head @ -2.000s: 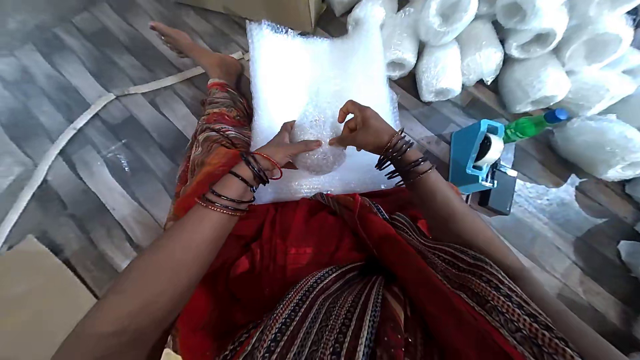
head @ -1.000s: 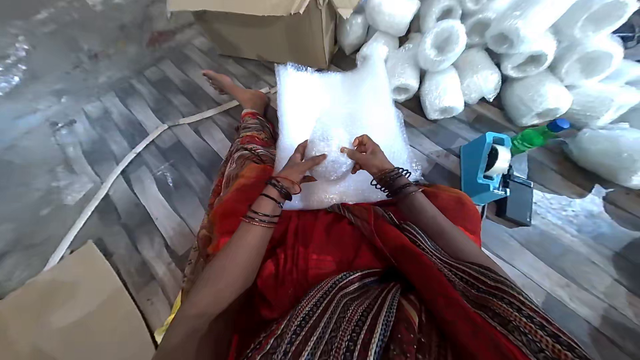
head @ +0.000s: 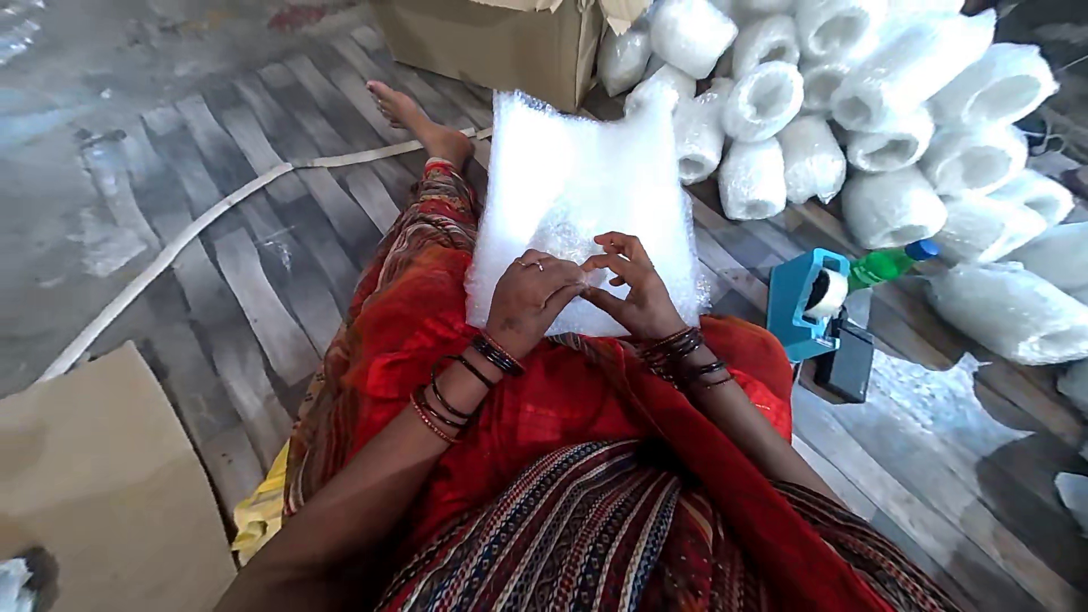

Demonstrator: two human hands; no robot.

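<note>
A stack of white bubble wrap sheets (head: 595, 161) lies over my lap. On its lower part rests a rounded, clear-wrapped bundle (head: 565, 231), partly hidden by my hands. My left hand (head: 535, 293) reaches over the bundle's near side, palm down, with thumb and fingertips meeting the other hand's. From the right comes my right hand (head: 629, 289), thumb and index finger pinched near the left fingertips, the other fingers curled and raised. Whether something thin, such as film or tape, is between the fingertips cannot be told.
To the right stand a blue tape dispenser (head: 790, 306) with a roll, a dark box-like object (head: 847, 361) and a green bottle (head: 884, 268). Many bubble-wrapped rolls (head: 756, 178) are piled at the upper right. A cardboard box (head: 501, 51) stands ahead; flat cardboard (head: 102, 476) lies lower left.
My hands have come together at the near side of the bundle; a second ago they were apart on its two sides. The view has shifted.
</note>
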